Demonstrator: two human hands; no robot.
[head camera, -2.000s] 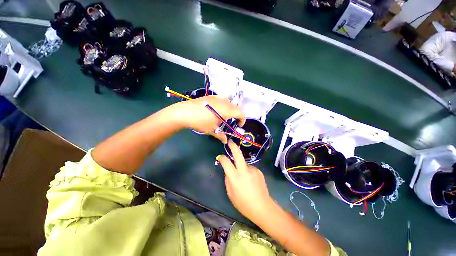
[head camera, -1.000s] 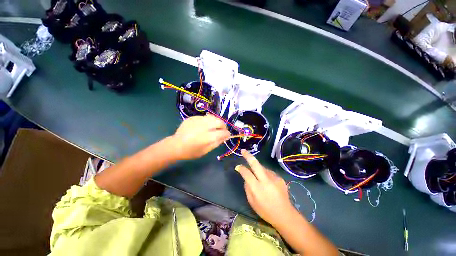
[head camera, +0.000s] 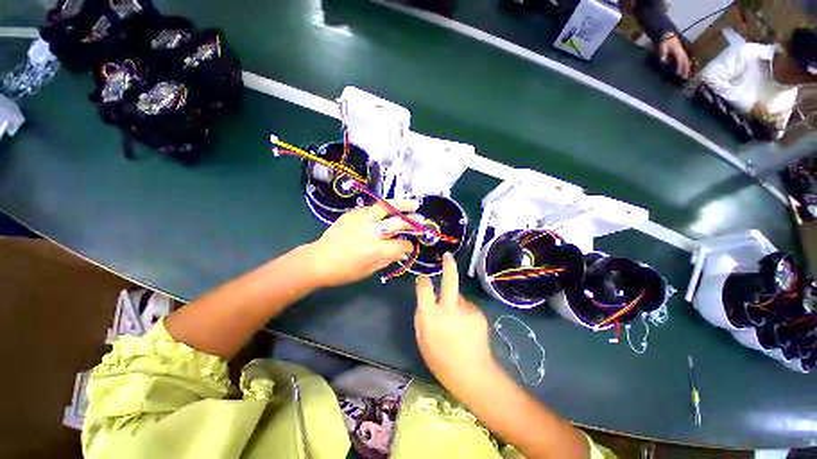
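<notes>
A white camera housing with a black inside (head camera: 455, 218) stands open side up before me. My left hand (head camera: 354, 249) reaches over its left rim, fingertips at the red and yellow leads; whether they grip a lead is unclear. My right hand (head camera: 454, 327) is at the front rim, index finger and thumb apart, with nothing seen in it. A red wire harness (head camera: 381, 199) runs from the neighbouring housing (head camera: 313, 193) on the left across to this one. White brackets (head camera: 441, 161) stand behind both.
More housings (head camera: 528, 300) stand to the right, others (head camera: 717, 300) at far right. A thin pale lead (head camera: 540, 350) and a slim tool (head camera: 694, 392) lie on the green bench. Black camera modules (head camera: 161, 94) and a lead tangle (head camera: 31, 72) are at upper left. Another person's hand (head camera: 672, 54) shows at upper right.
My left hand has moved off the left housing, which was partly covered two seconds ago. My right hand moved down, then back in to the front rim. The view has shifted right.
</notes>
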